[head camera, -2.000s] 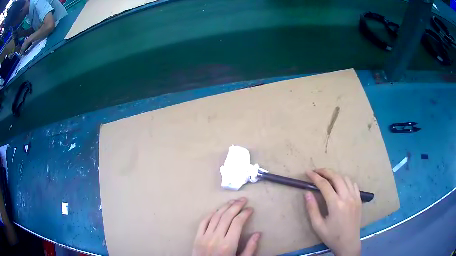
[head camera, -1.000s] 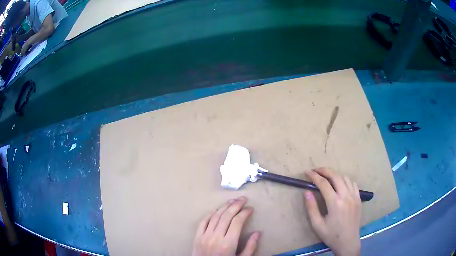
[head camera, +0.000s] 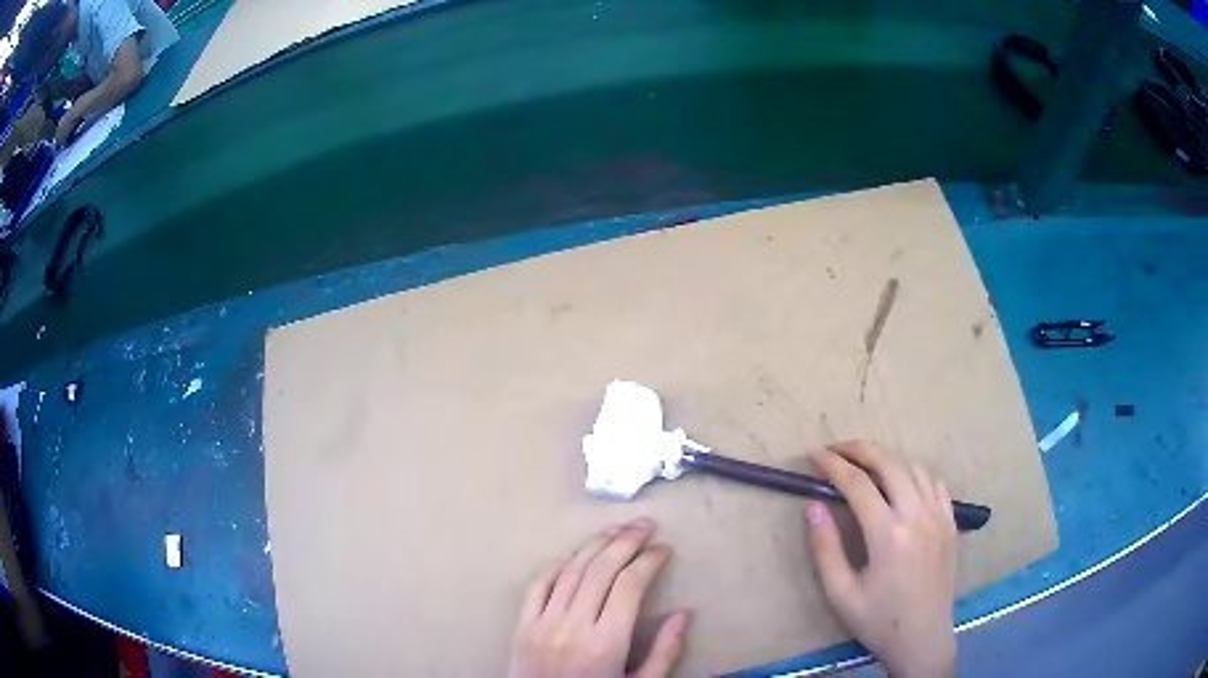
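A wiping wand (head camera: 762, 473) lies on the tan cardboard mat (head camera: 437, 437), with its puffy white cloth head near the mat's middle and its dark handle pointing right. My right hand (head camera: 890, 550) lies over the handle near its end, thumb on the near side and fingers on the far side, loosely around it. The handle's tip sticks out to the right of the hand. My left hand (head camera: 596, 603) rests on the mat below the white head, fingers apart and slightly curled, holding nothing. Both wrists are cut off by the bottom edge.
A dark green conveyor belt (head camera: 530, 133) runs behind the mat, with black headband assemblies at left (head camera: 73, 249) and upper right (head camera: 1027, 80). A green post (head camera: 1080, 113) stands at right. Black thread snips (head camera: 1073, 334) and small scraps lie on the blue-green bench (head camera: 1139, 278). A person (head camera: 113, 60) sits at upper left.
The black assemblies on the belt have shifted slightly to the right. My hands and the wand have not visibly moved.
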